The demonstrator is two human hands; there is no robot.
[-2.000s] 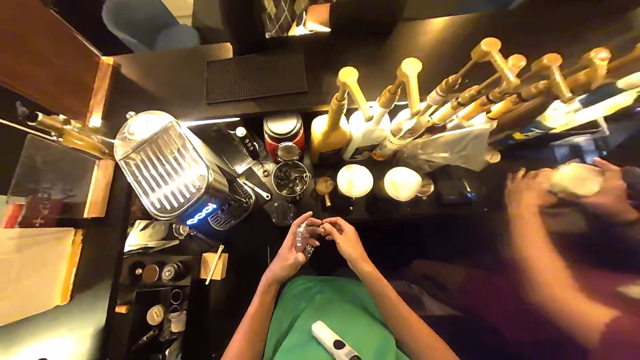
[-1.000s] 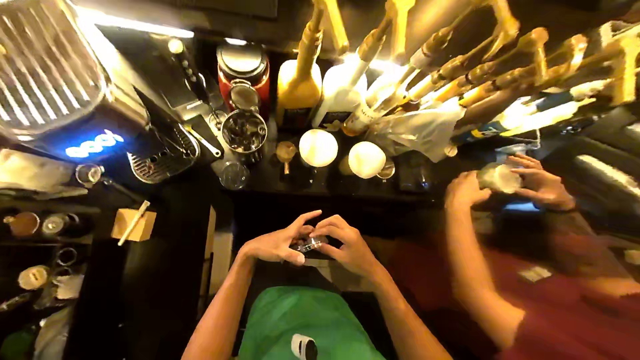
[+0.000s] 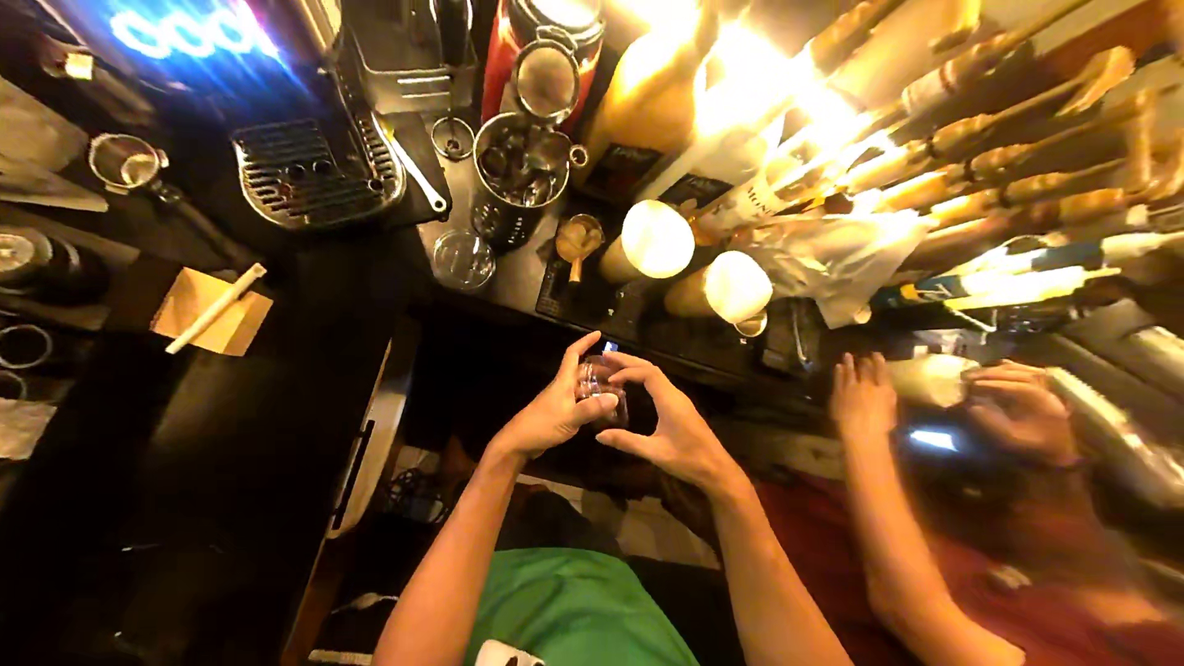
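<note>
Low in front of the counter, my left hand [image 3: 555, 407] grips a small clear plastic or glass piece [image 3: 603, 384], its thumb across the near side. On the other side my right hand [image 3: 661, 412] curves around the piece, fingers at its top and the thumb apart below; whether it grips is unclear. Beyond the hands, two cups with white tops [image 3: 658, 239] stand on the counter, beside a small wooden-toned scoop or cup [image 3: 579, 239]. A perforated metal holder [image 3: 521, 176] with utensils stands left of them, near a clear glass [image 3: 463, 260].
An espresso machine's drip tray [image 3: 310, 171] and a portafilter [image 3: 129, 165] are at the left. A stick lies on a tan square [image 3: 213, 310]. Syrup bottles with pumps [image 3: 638, 111] line the back. At the right, a co-worker's hands [image 3: 865, 398] hold a pale cup [image 3: 930, 379].
My hands stay together around the clear piece, with its hold and angle changed. The co-worker's hands still hold the pale cup. The view has moved closer to the counter.
</note>
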